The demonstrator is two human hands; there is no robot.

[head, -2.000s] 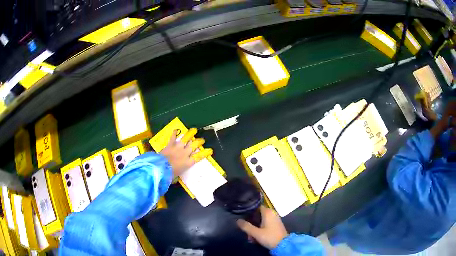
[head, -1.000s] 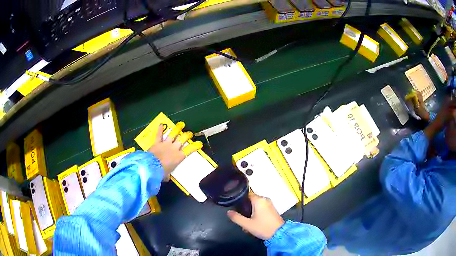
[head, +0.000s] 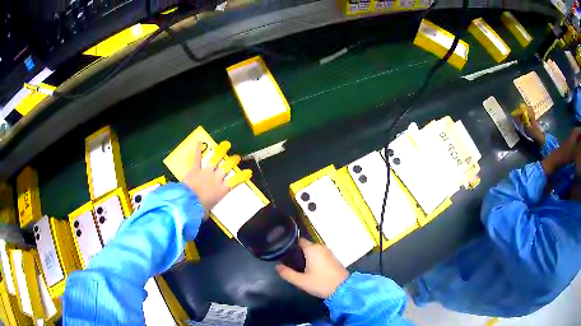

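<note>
My left hand (head: 213,175), with yellow finger cots, grips a yellow phone box (head: 185,153) left of centre, fingers across its middle. A white, phone-sized surface (head: 237,207) shows at the box's lower end; whether it is a phone or the insert I cannot tell. My right hand (head: 318,270) is closed around the grip of a black barcode scanner (head: 271,234). The scanner's head hangs over the lower end of the white surface and hides its corner. Right of it, boxes with whitish two-camera phones (head: 334,216) stand side by side.
Open yellow boxes (head: 259,95) lie on the green belt (head: 331,89). More boxed phones (head: 48,251) stand at left. Beige printed inserts (head: 451,153) lie at right, near another person's blue sleeve (head: 529,223). A black cable (head: 384,204) hangs across the view. A printed sheet (head: 220,315) lies at the bottom edge.
The scanner in my right hand has moved left, over the white surface's lower end. My left hand stays on the same box. The open boxes on the belt have shifted left in view.
</note>
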